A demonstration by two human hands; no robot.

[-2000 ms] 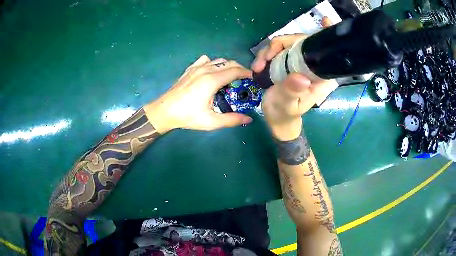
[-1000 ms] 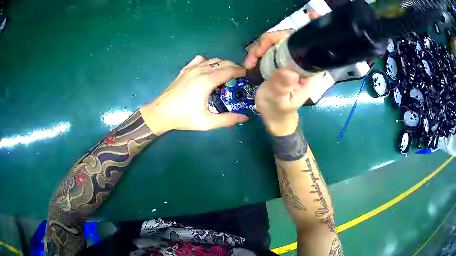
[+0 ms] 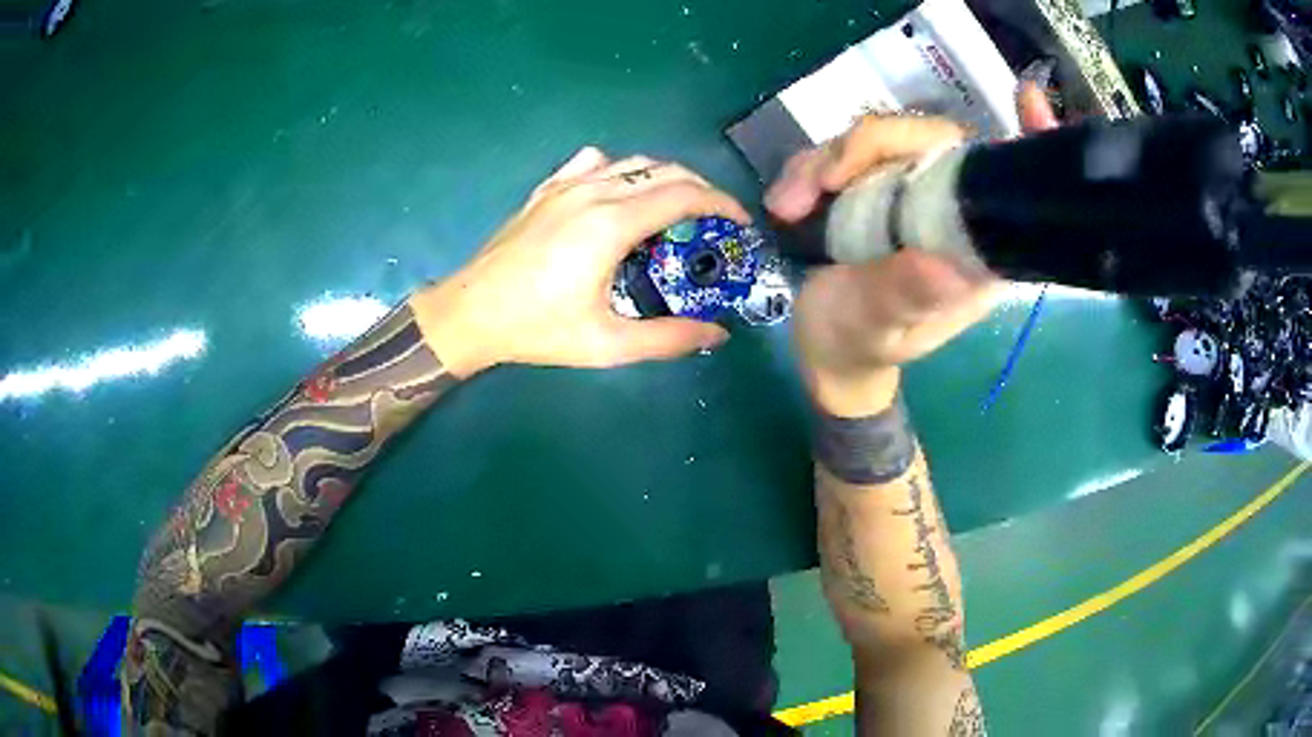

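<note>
The round unit with a blue circuit board [image 3: 704, 268] lies on the green bench, its centre hole facing up. A small teal-green spot shows at its upper edge. My left hand [image 3: 597, 274] grips it from the left, fingers above and thumb below. My right hand [image 3: 885, 267] is shut around the pale grip of the thick black electric screwdriver [image 3: 1101, 202], which lies nearly level and points left. Its dark nose is right of the board, apart from it. The bit cannot be made out. Pale thin wire shows at the unit's lower right.
A white box [image 3: 921, 72] with a dark open top and yellowish printed edge stands behind my right hand. Black units with white faces [image 3: 1193, 350] are heaped at the right. A thin blue strip [image 3: 1016, 350] lies on the bench. A yellow floor line [image 3: 1137, 586] runs beyond the bench edge.
The screwdriver and my right hand have moved right, off the board, and the tool has swung flatter. More of the board and the white box shows. My left hand still holds the unit.
</note>
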